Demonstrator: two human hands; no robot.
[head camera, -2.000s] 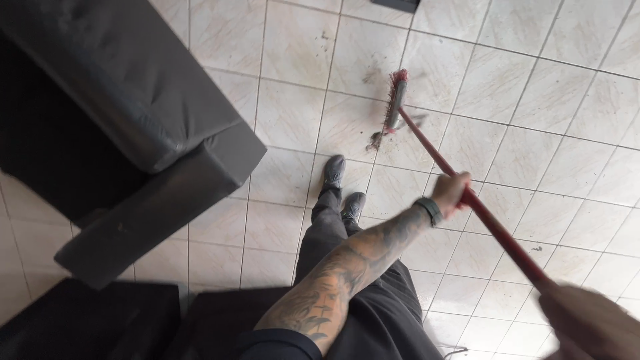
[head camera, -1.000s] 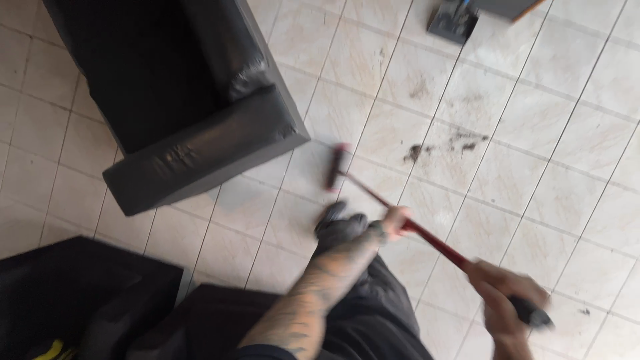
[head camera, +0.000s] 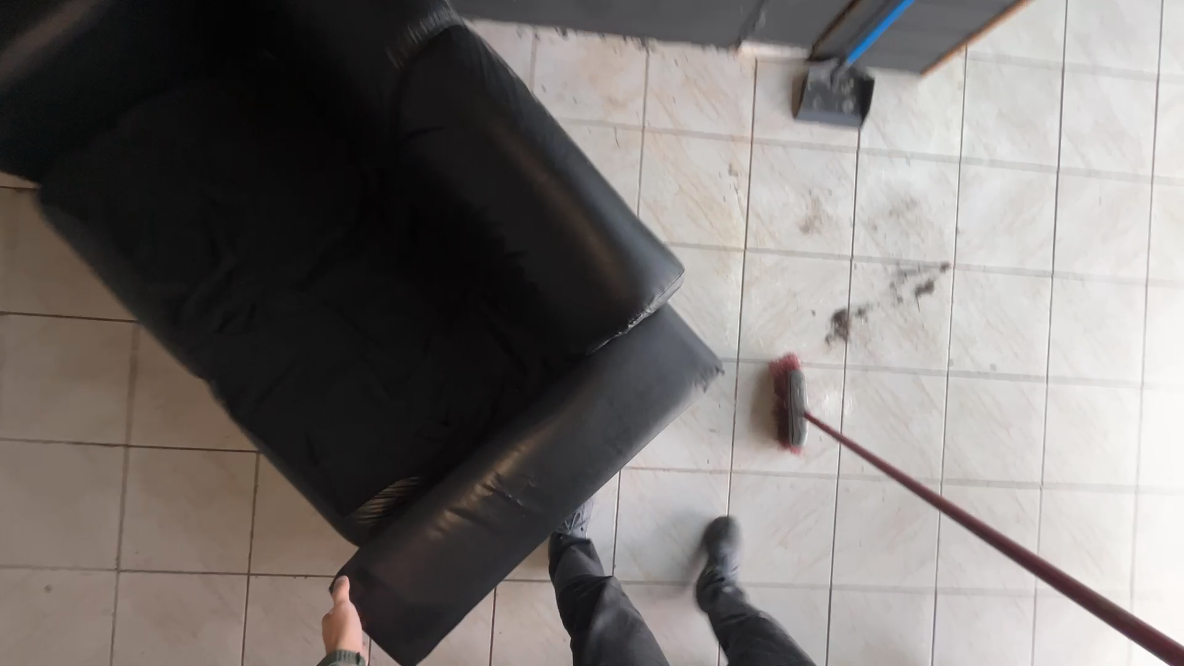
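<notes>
My left hand (head camera: 342, 624), with a dark band at the wrist, grips the lower left corner of the black leather-look sofa's armrest (head camera: 518, 481), thumb on top. My right hand is out of view. A broom (head camera: 795, 404) with red bristles and a grey head rests on the tiles, right of the armrest's far corner. Its dark red handle (head camera: 990, 532) runs out of the frame at the lower right; whatever holds it there is hidden. Beyond the broom head lie clumps of dark dust (head camera: 840, 324) on the floor.
A black dustpan (head camera: 835, 97) with a blue handle stands at the top right, by a dark grey panel (head camera: 962, 32). Along the top edge runs another dark surface (head camera: 610, 18). My shoes (head camera: 721, 541) are on the pale tiled floor (head camera: 999, 425) below the broom.
My left hand has let go of the broom handle and taken hold of the armrest. My right hand has gone out of view. The sofa fills more of the view, which has shifted.
</notes>
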